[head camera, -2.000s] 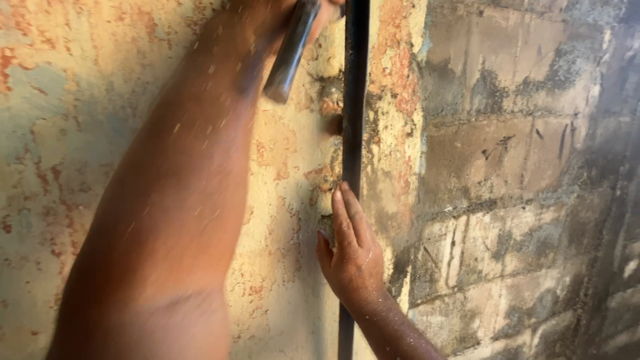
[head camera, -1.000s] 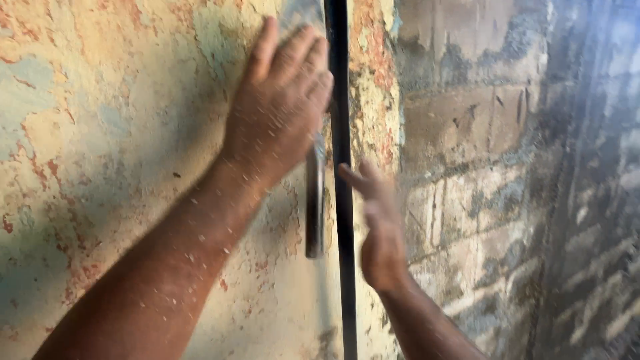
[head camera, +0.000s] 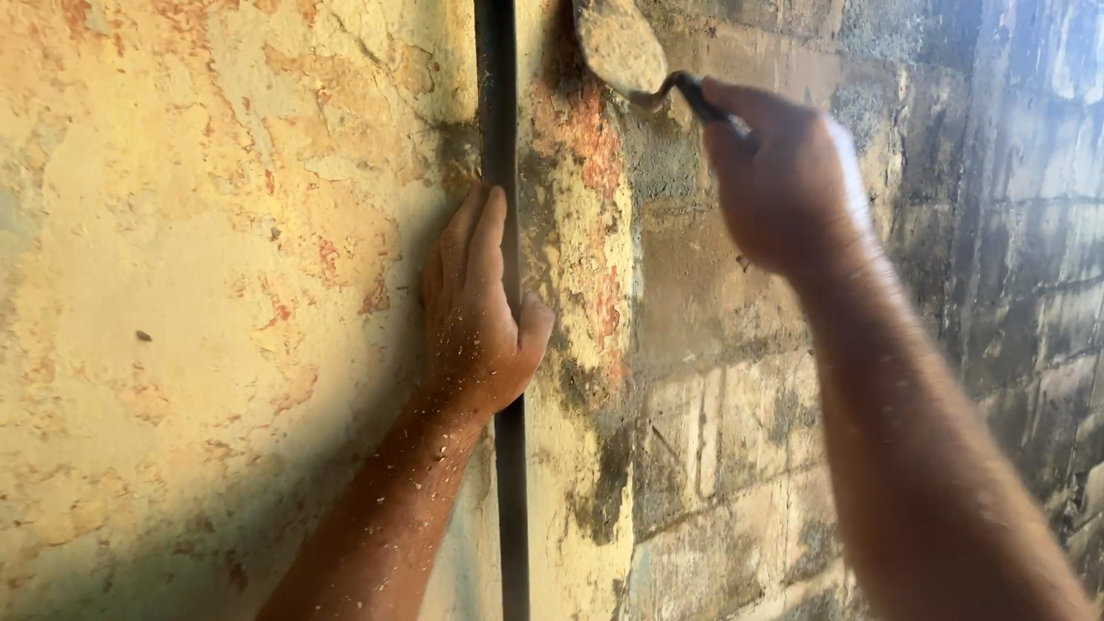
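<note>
My left hand (head camera: 483, 310) presses flat against a dark, narrow upright strip (head camera: 498, 95) on the wall, its fingers along the strip's left side and its thumb across the front. My right hand (head camera: 780, 177) grips the handle of a trowel (head camera: 623, 52) at the upper right. Mortar or dirt coats the trowel's blade, which lies close to the wall just right of the strip, its tip cut off by the top edge of the view. Pale specks dot my left wrist and forearm.
Left of the strip spreads a wall with flaking yellow paint (head camera: 172, 259). A band of peeling paint (head camera: 595, 276) runs along the strip's right side. Beyond it stands a stained block wall (head camera: 716, 431), rough and with visible joints.
My left hand has come down onto the strip. My right hand, which was by the strip with no trowel showing, is now farther up and right with the trowel in it.
</note>
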